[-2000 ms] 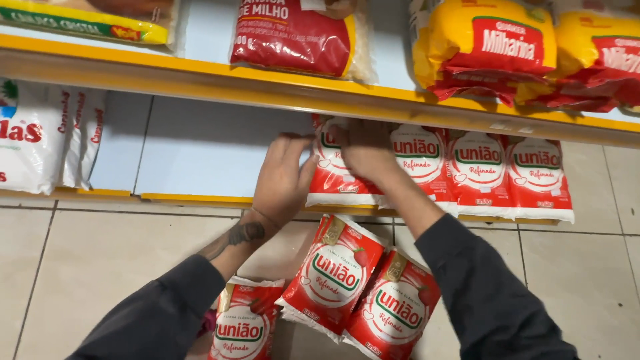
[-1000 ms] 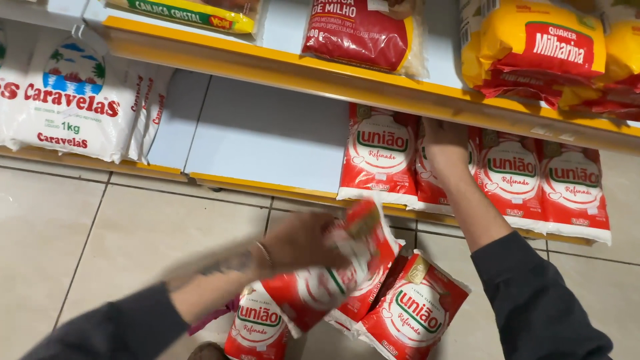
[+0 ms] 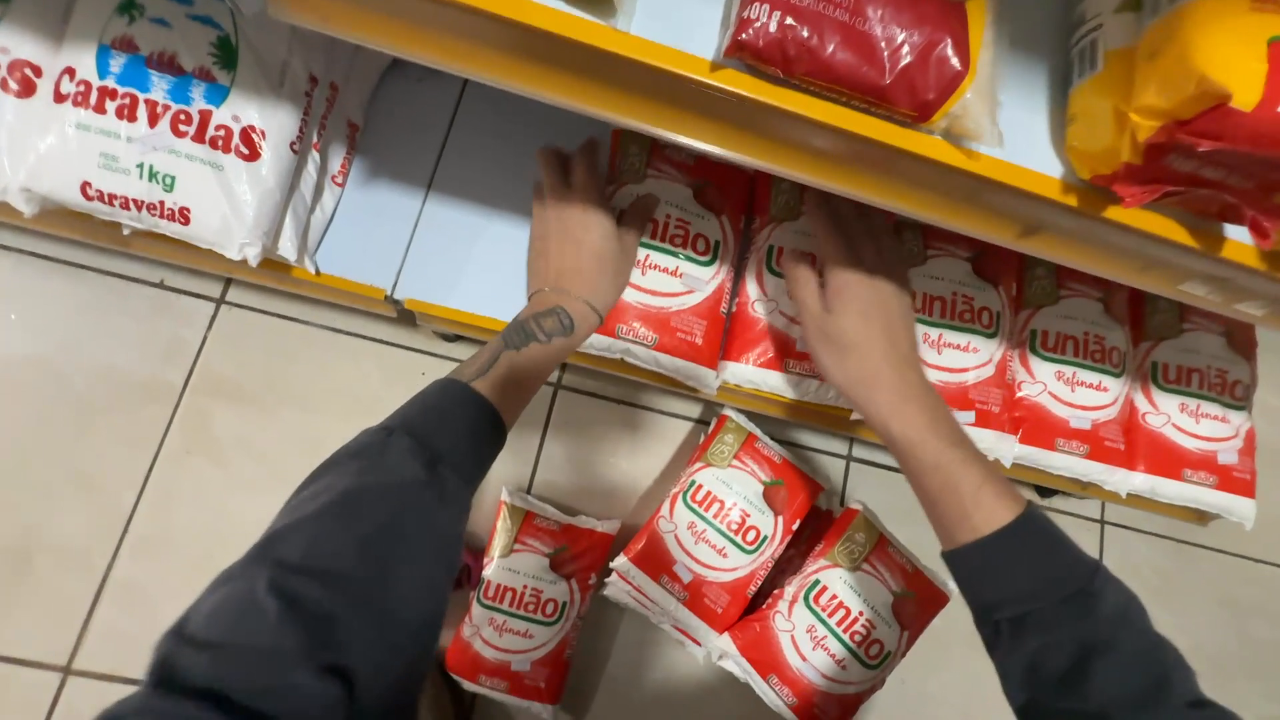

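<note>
Red União sugar bags stand side by side on the bottom shelf. My left hand [image 3: 580,235] lies at the left edge of the leftmost bag [image 3: 682,265], its thumb over the print and its fingers apart. Over the second bag [image 3: 765,310] is my right hand [image 3: 855,290], blurred; whether it grips the bag cannot be told. Further bags [image 3: 955,330] fill the row to the right. Below, near the floor, are a single red bag [image 3: 532,605], a stacked pair whose top bag [image 3: 718,525] is tilted, and another bag [image 3: 840,620] leaning against it.
White Caravelas sugar bags [image 3: 165,130] stand at the left of the bottom shelf. The yellow edge of the upper shelf [image 3: 660,95] crosses above my hands. On that shelf lie a dark red bag [image 3: 850,55] and yellow packages [image 3: 1180,110]. Pale floor tiles [image 3: 290,420] spread below.
A red bag that my left hand carried, blurred, one second ago is now at the left end of the shelf row. My left hand has moved up from the floor bags to the shelf.
</note>
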